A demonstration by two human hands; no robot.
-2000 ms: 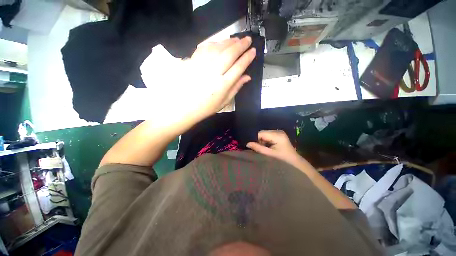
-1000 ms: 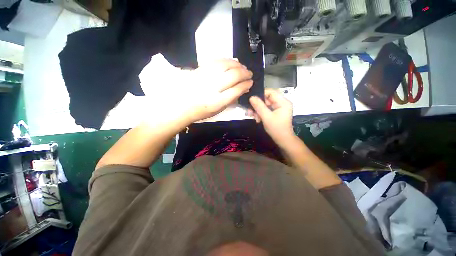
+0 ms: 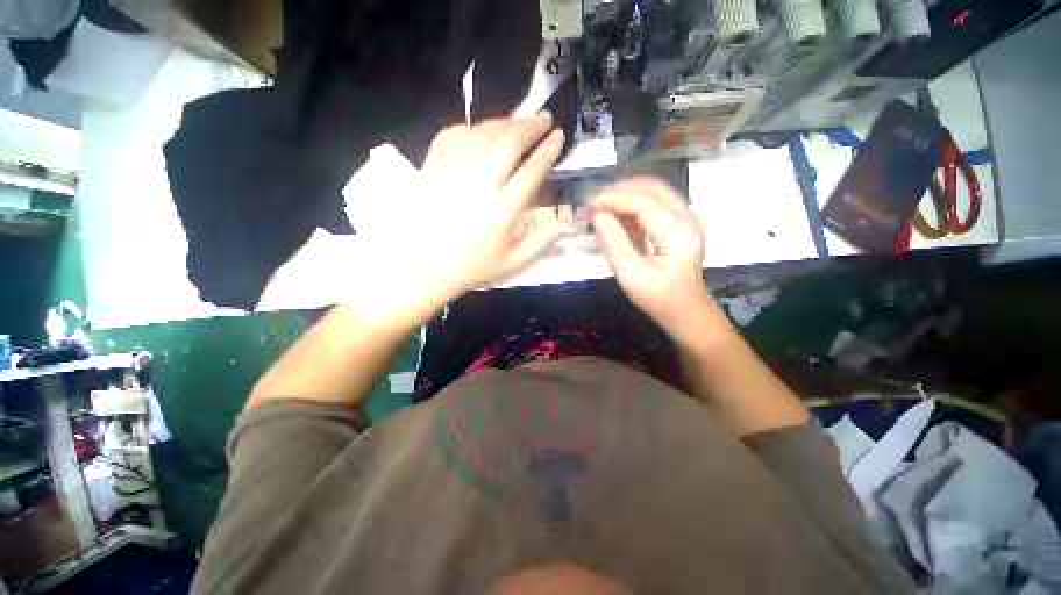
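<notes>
The black fabric strip (image 3: pixel 563 114) lies left of the needle area of the sewing machine (image 3: pixel 745 99), mostly behind it; only its near end shows by my left fingertips. My left hand (image 3: pixel 483 198) is overexposed and lies palm down on the table, its fingertips at the strip's edge. My right hand (image 3: pixel 652 238) is above the table's front edge, fingers bent and blurred; whether it pinches anything cannot be told. Black cut pieces (image 3: pixel 244 198) lie on the left of the table.
A smartphone (image 3: pixel 890 177) lies at the right, partly over red-handled scissors (image 3: pixel 963 192). A blue strip (image 3: pixel 807 192) runs left of the phone. White-grey scraps (image 3: pixel 954 477) fill a container at lower right. A shelf rack (image 3: pixel 70 465) stands at lower left.
The black strip has moved away from me, past the needle area. My right hand rose from the lap to the table and came off the strip. My left hand shifted slightly left.
</notes>
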